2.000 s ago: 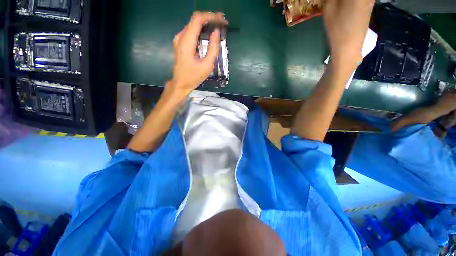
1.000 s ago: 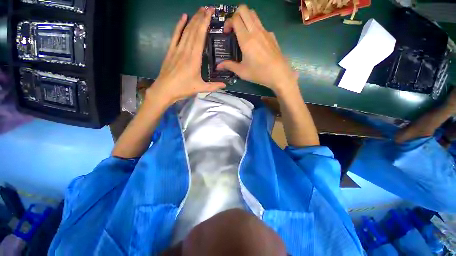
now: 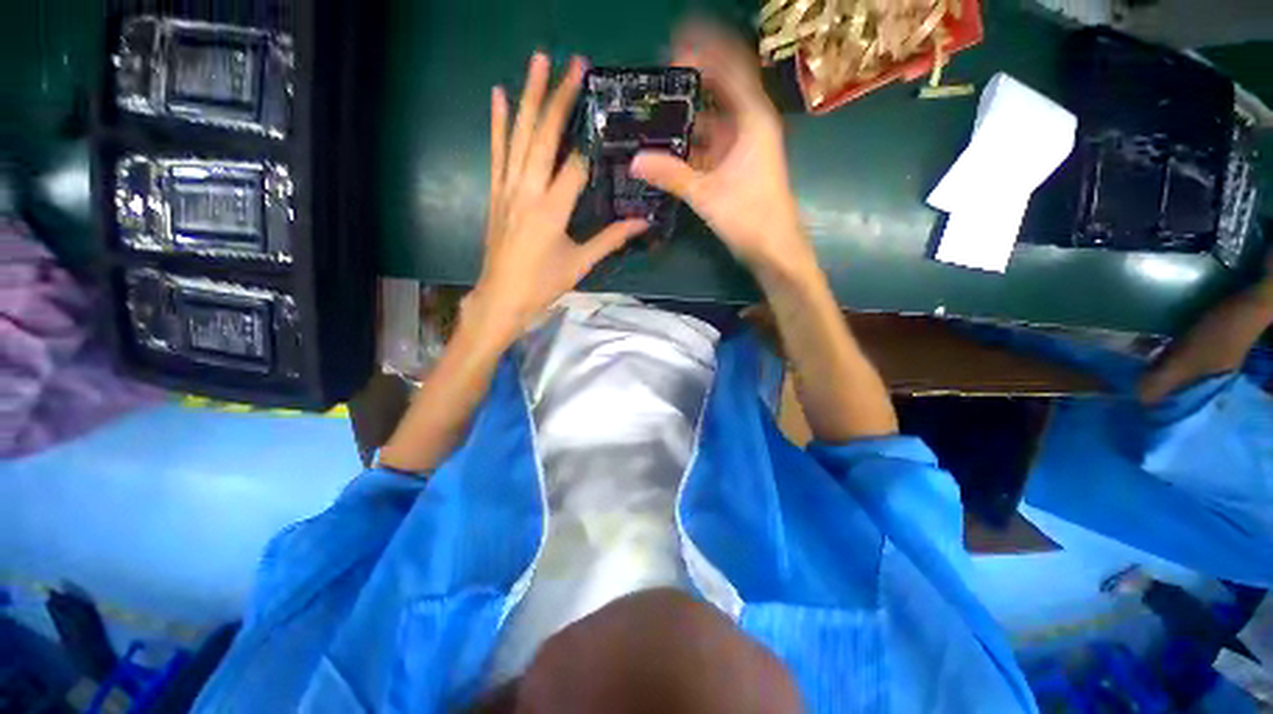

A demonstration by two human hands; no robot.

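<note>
An open phone body (image 3: 642, 109) lies upright in front of me on the green bench, its circuit board showing at the far end and a dark battery in its lower part. My left hand (image 3: 538, 209) is at its left side, with fingers spread and the thumb at the near end. My right hand (image 3: 726, 161) is at its right side, its thumb on the middle of the phone and its fingers curled at the right edge, blurred. My hands partly hide the phone's sides and lower part.
A black tray (image 3: 342, 209) at left holds several phone bodies. A red box (image 3: 963, 31) of tan strips (image 3: 866, 42) is beyond my right hand. A white sheet (image 3: 998, 175) and a glossy black tray (image 3: 1145, 154) lie at right. Another person's arm (image 3: 1215, 342) is at far right.
Both hands have come together around the phone; my right hand was near the red box earlier. My right fingers have since moved off the phone's far end, showing more circuit board.
</note>
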